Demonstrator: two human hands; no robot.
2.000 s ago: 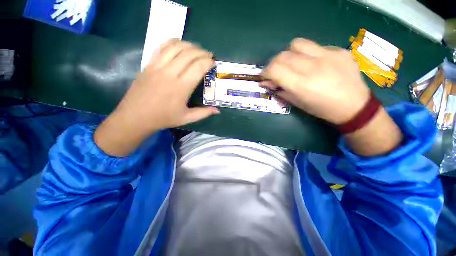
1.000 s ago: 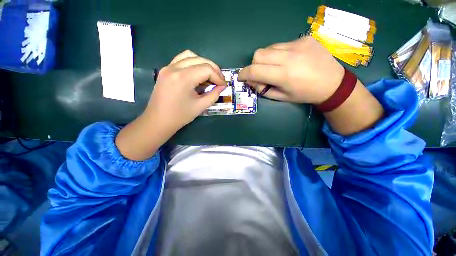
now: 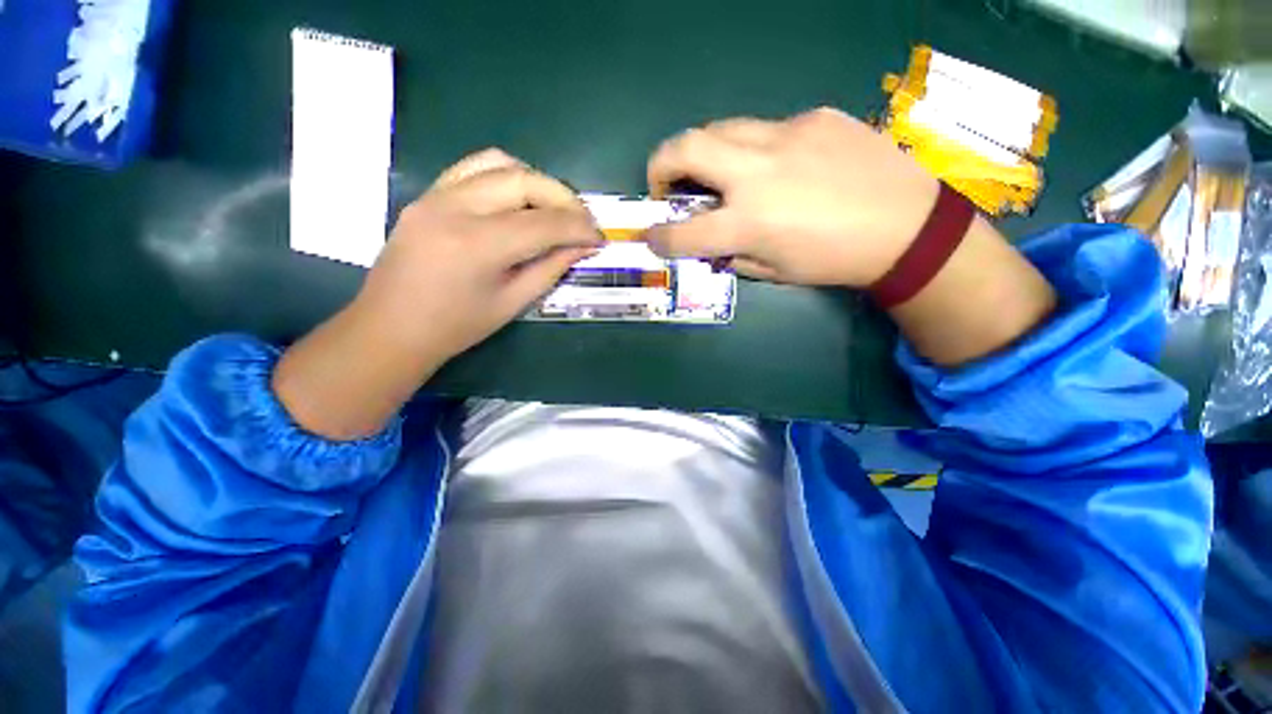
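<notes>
The open phone mid-frame [image 3: 608,310] lies lengthwise on the dark green mat in front of me, with a white and pink patch at its right end. Both hands cover its upper part. An orange flex cable [image 3: 624,236] runs between my fingertips over the phone's upper side. My left hand [image 3: 481,240] pinches its left end with thumb and forefinger. My right hand [image 3: 802,207], with a dark red wrist band, has its fingertips closed at the cable's right end; its curled fingers hide whether it also holds a tool.
A white rectangular sheet [image 3: 341,151] lies left of the phone. A blue box [image 3: 123,137] with white strips is upper left. Spare orange flex cables [image 3: 977,128] are piled at right. Bagged cables [image 3: 1202,230] and a crumpled clear bag [image 3: 1246,366] lie far right. A white edge crosses the upper right.
Since two seconds ago the phone has been turned around, its circuitry end now at right. The dark thin tool seen in my right hand one second ago no longer shows. The whole view has shifted slightly.
</notes>
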